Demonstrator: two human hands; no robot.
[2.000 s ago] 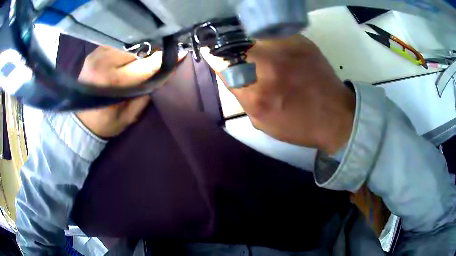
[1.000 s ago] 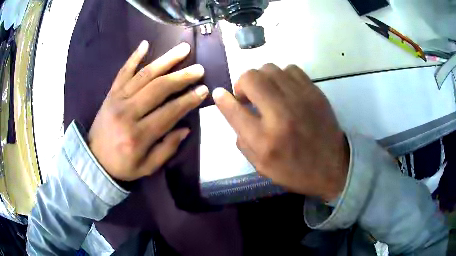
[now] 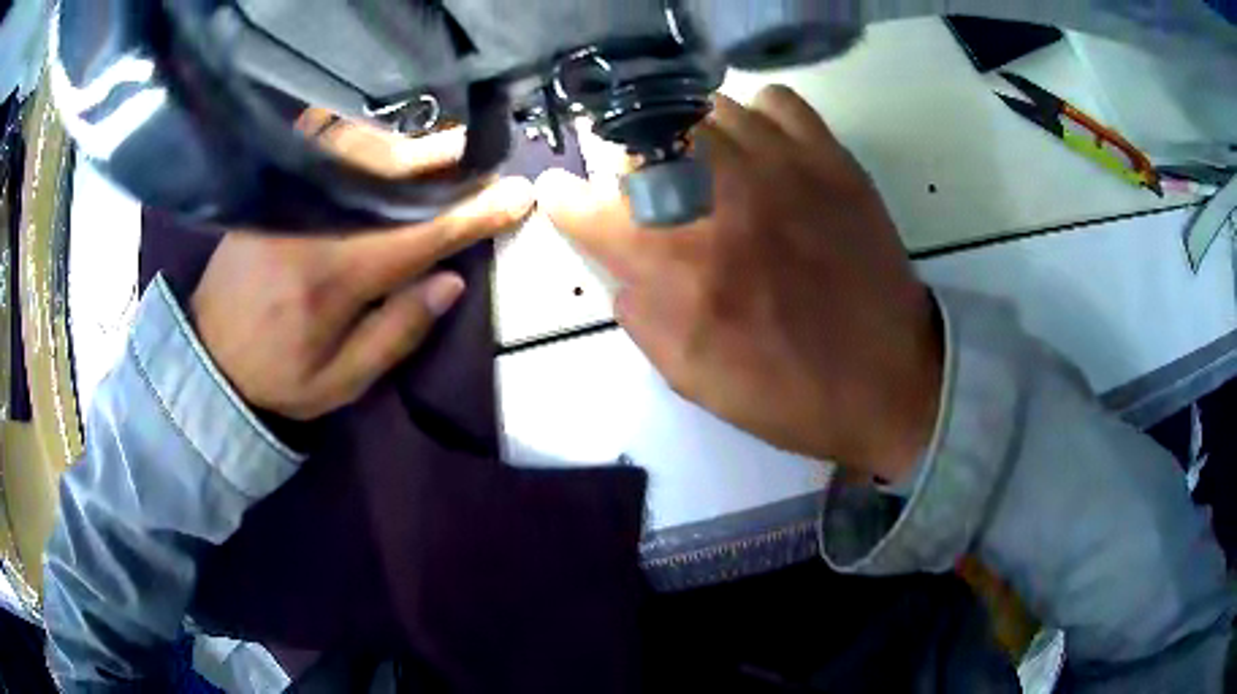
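Observation:
Dark purple cloth (image 3: 509,542) runs from under the machine head (image 3: 353,82) down over the table's front edge. My left hand (image 3: 319,298) lies on the cloth with its fingers apart, partly hidden behind the machine head. My right hand (image 3: 773,271) is to the right of the needle area (image 3: 543,125). Its fingertips are close to the cloth's right edge, near my left fingertips. Whether they pinch the cloth cannot be told. The grey tension knob (image 3: 670,193) hides part of the right fingers.
Small scissors (image 3: 1085,133) with orange and yellow-green handles lie at the upper right, below a dark piece (image 3: 1001,44). The silver blades of another tool (image 3: 1210,224) show at the right edge. A measuring tape (image 3: 733,540) runs along the table's front edge. Yellowish wrapped material (image 3: 48,353) is at left.
The machine head looms larger and lower than one second ago. Both hands are nearer the needle area. A corner of the cloth now hangs over the table's front edge at centre.

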